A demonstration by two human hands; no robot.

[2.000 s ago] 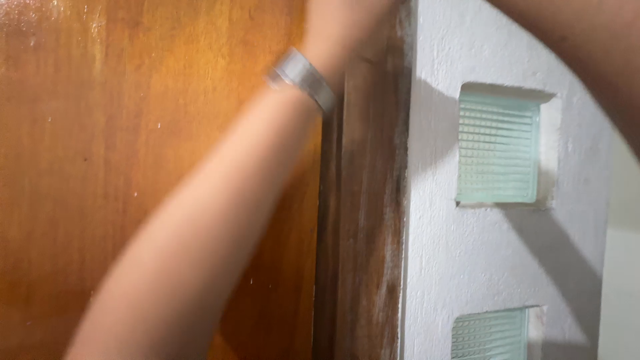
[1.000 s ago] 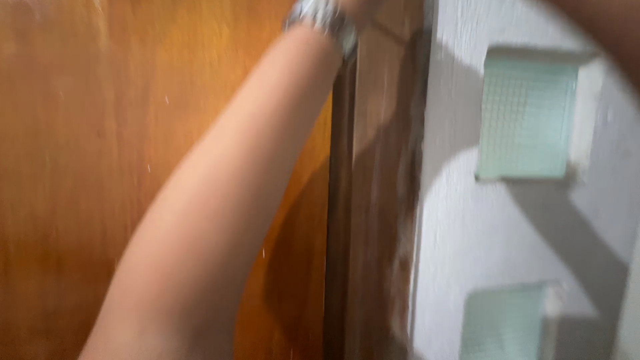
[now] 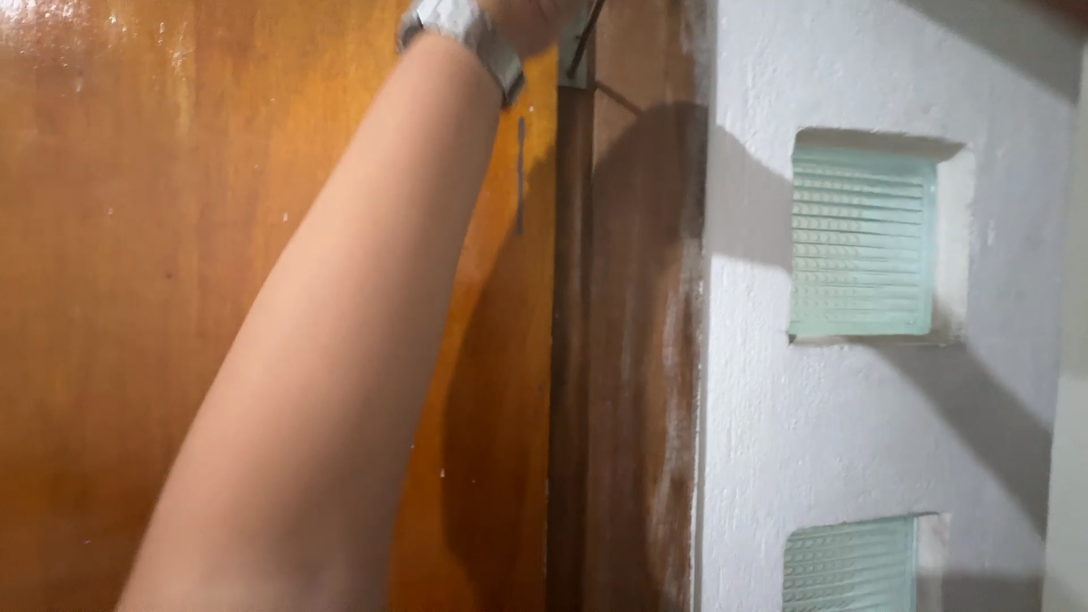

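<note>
My left hand (image 3: 534, 21) is cut off by the top edge of the view, with a silver watch or bracelet (image 3: 463, 34) on the wrist. It is beside a pale metal plate (image 3: 575, 64) at the edge of the varnished wooden door (image 3: 212, 110). A thin dark metal rod, perhaps a screwdriver shaft or long screw (image 3: 586, 38), slants up from the plate and out of view. The fingers are hidden, so I cannot tell what they hold. My right hand is not in view.
The brown wooden door frame (image 3: 637, 340) runs down beside the door. To its right stands a white textured wall (image 3: 748, 425) with two recessed ribbed glass blocks (image 3: 858, 246), (image 3: 850, 565). Arm shadows fall across frame and wall.
Part of my left hand, the metal plate and the rod now show at the top. The right arm, which crossed the upper right corner before, has mostly left the view.
</note>
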